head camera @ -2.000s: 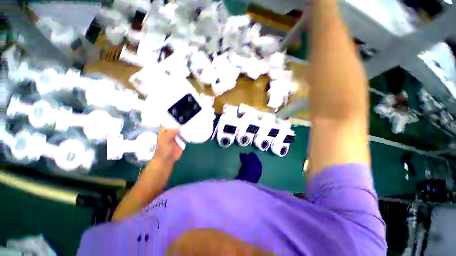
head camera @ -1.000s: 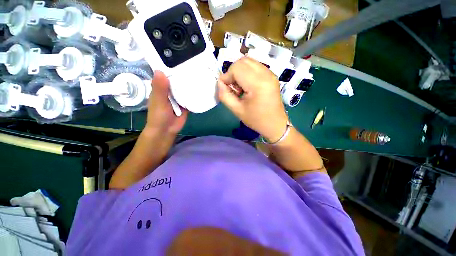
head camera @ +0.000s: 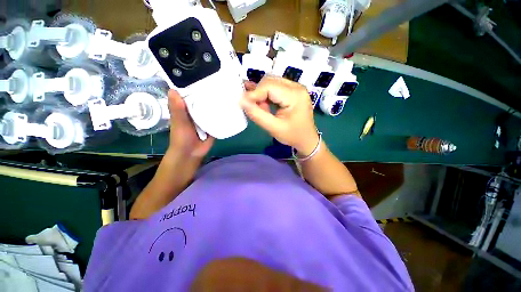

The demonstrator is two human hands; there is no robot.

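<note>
A white security camera [head camera: 214, 105] with a black rectangular lens panel is held up in front of my chest. My left hand [head camera: 188, 128] grips its lower left side, with a thin white antenna beside the fingers. My right hand [head camera: 285, 111] is at the camera's right edge, thumb and forefinger curled close to it; whether it touches or pinches anything is unclear. The dark blue cleaning cloth [head camera: 279, 149] lies on the mat, partly hidden below my right hand. The ball head's dark dots do not show.
Several white cameras [head camera: 338, 94] stand in a row on the green mat [head camera: 451, 114]. Bagged cameras [head camera: 63, 130] fill the left. A cardboard sheet [head camera: 388, 43] lies behind. A paper scrap [head camera: 399, 88], yellowish tool [head camera: 368, 126] and orange-brown cylinder [head camera: 429, 145] lie right.
My right hand has come down from a raised reach to the camera's side. The camera was raised close to my chest, then shifted slightly left and down.
</note>
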